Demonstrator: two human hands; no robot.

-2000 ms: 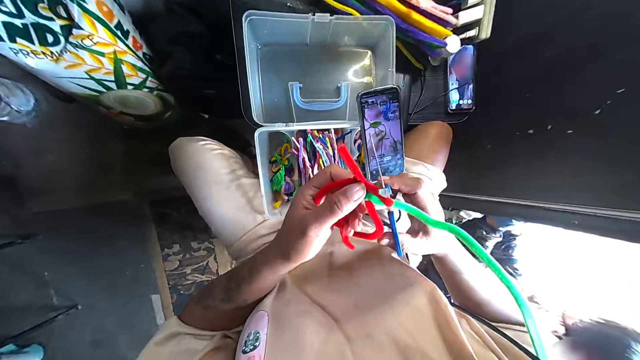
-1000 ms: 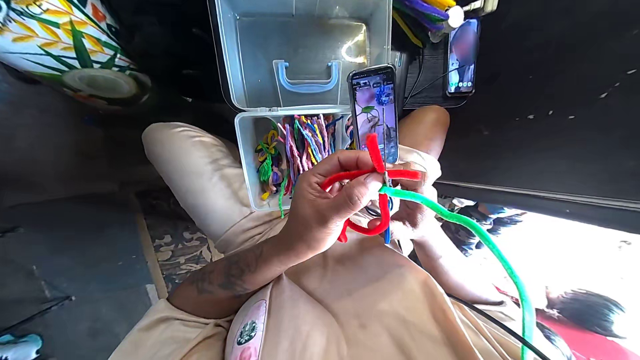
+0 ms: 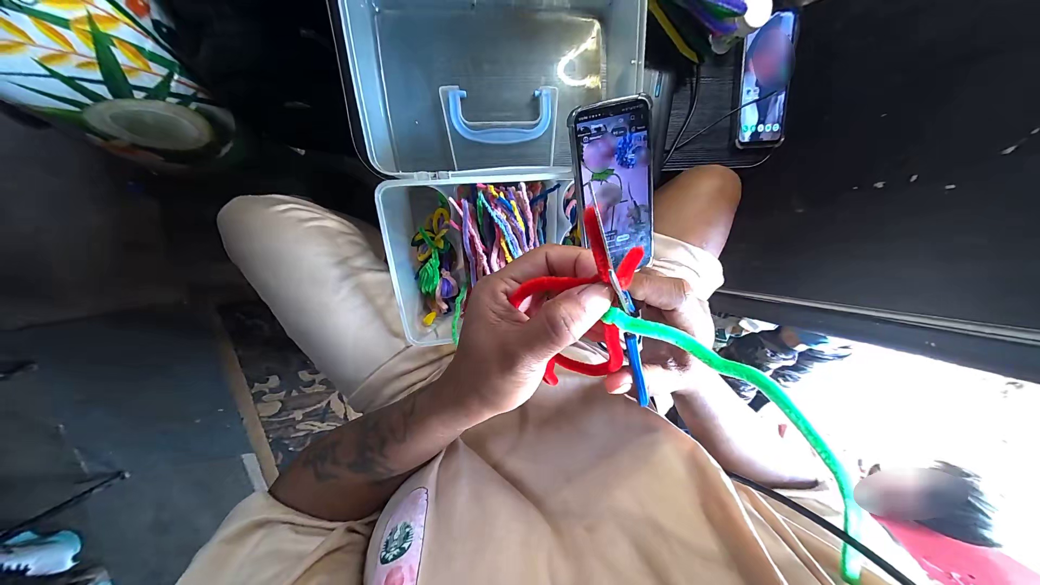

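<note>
My left hand [image 3: 528,325] pinches red pipe cleaners [image 3: 569,284] bent into loops, where they meet the end of a green pipe cleaner [image 3: 747,374]. The green one arcs away to the lower right. My right hand [image 3: 670,325] holds scissors with blue handles [image 3: 635,361]. Their blades point up and lie against the red pieces just beyond my left fingertips; part of the blades is hidden. Behind my hands, a smartphone [image 3: 613,179] stands with its screen lit, its lower edge partly covered.
A clear plastic case [image 3: 388,244] with its lid [image 3: 487,65] raised sits between my legs, full of coloured pipe cleaners [image 3: 500,219]. A second phone [image 3: 768,77] lies at the upper right beside cables. A patterned container [image 3: 106,73] is at the upper left. Another person's head [image 3: 934,500] shows at the lower right.
The scissor blades have come up beside the red pieces at my left fingertips. The red ends stand at different angles from before. My left hand keeps its pinch.
</note>
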